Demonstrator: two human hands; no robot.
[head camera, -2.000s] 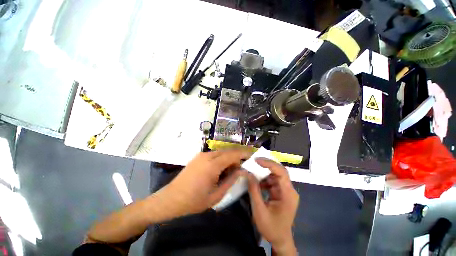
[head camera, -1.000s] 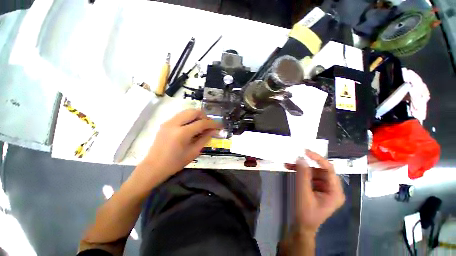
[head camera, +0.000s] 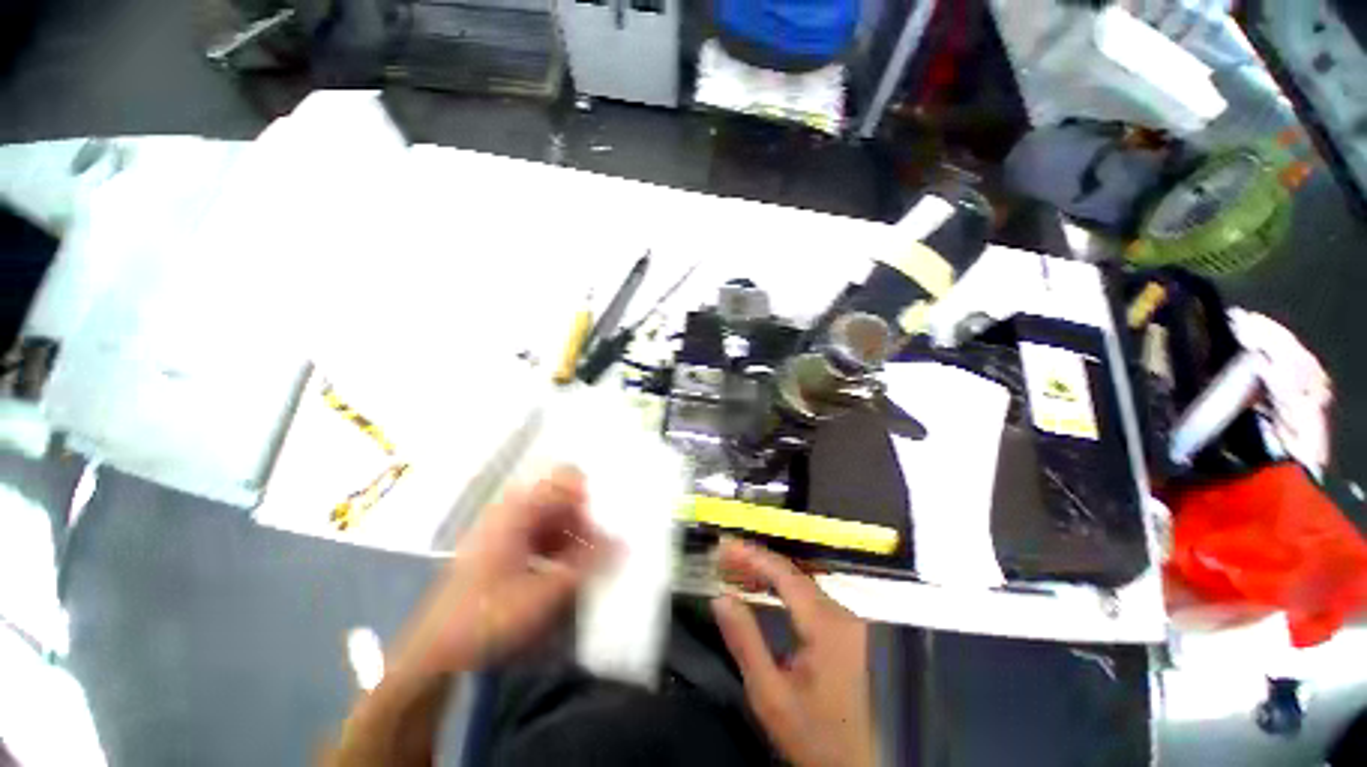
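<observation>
My left hand (head camera: 517, 562) holds a white strip (head camera: 633, 547) at its left side. The strip is blurred and hangs over the table's front edge, left of the machine. My right hand (head camera: 787, 637) is just right of the strip, below the yellow edge strip (head camera: 795, 526), with thumb and fingers apart and nothing in it. The machine (head camera: 720, 402) has a metal plate at its left end and a thick arm with a round cap (head camera: 861, 342). Another white strip (head camera: 957, 465) lies across the black bed on the right.
A yellow-handled tool (head camera: 573, 345), a black pen-like tool (head camera: 618, 297) and a thin screwdriver (head camera: 607, 354) lie left of the machine. Yellow-and-black tape (head camera: 367, 495) is at the left. A black cover (head camera: 1072, 450) stands right. A red bag (head camera: 1271, 547) and green fan (head camera: 1222, 213) are beyond.
The white strip along the bed's front is gone from there; my left hand now holds a strip left of the machine. My right hand has moved left and let go. The view has tilted up.
</observation>
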